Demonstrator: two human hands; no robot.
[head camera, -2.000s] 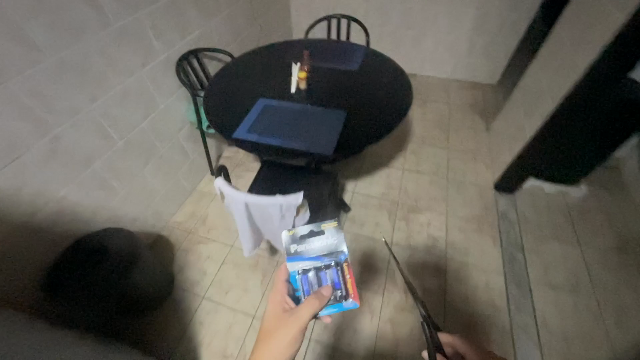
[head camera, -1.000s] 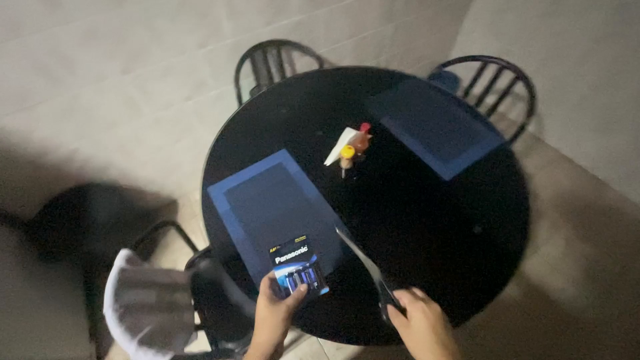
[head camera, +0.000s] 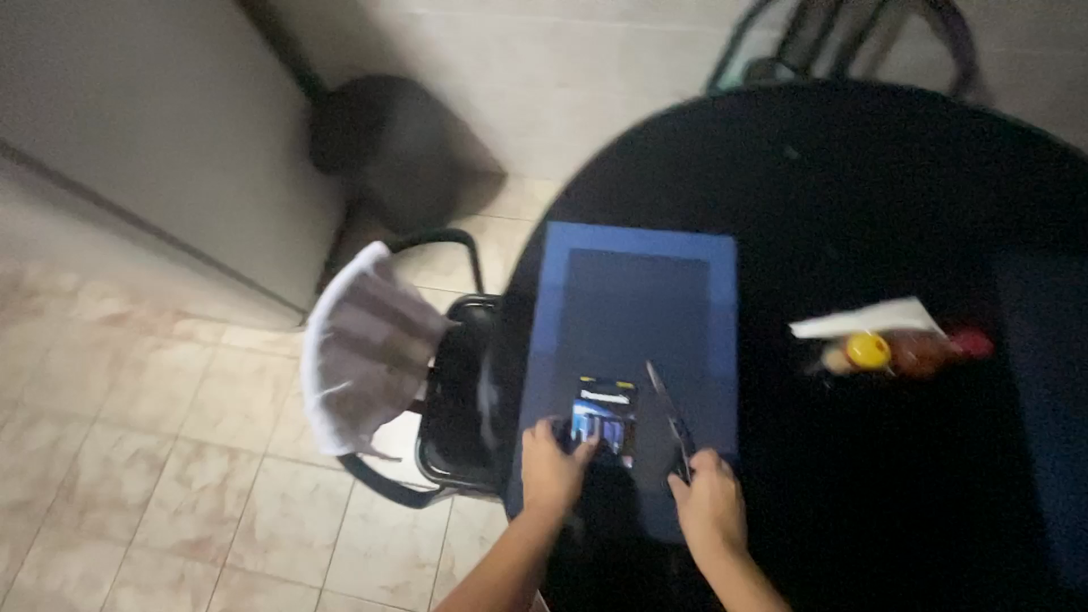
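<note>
My left hand (head camera: 552, 467) grips the lower left edge of a Panasonic battery blister pack (head camera: 603, 416), with batteries showing in its window. The pack is over the near part of a blue placemat (head camera: 637, 240) on the round black table; whether it touches the mat I cannot tell. To its right, my right hand (head camera: 714, 501) is closed around the handles of a pair of scissors (head camera: 667, 404). The blades look closed and point away from me, up and to the left, apart from the pack.
Sauce bottles (head camera: 918, 353) with yellow and red caps stand beside a white napkin (head camera: 871, 318) on the black table (head camera: 816, 170). A black chair (head camera: 463, 391) with a white cloth (head camera: 365, 365) over its back is at the left. Another chair (head camera: 841, 42) stands behind the table.
The view has moved closer over the table and turned left. Both hands, with the battery pack and scissors, are now over the placemat; two seconds ago they were short of the table.
</note>
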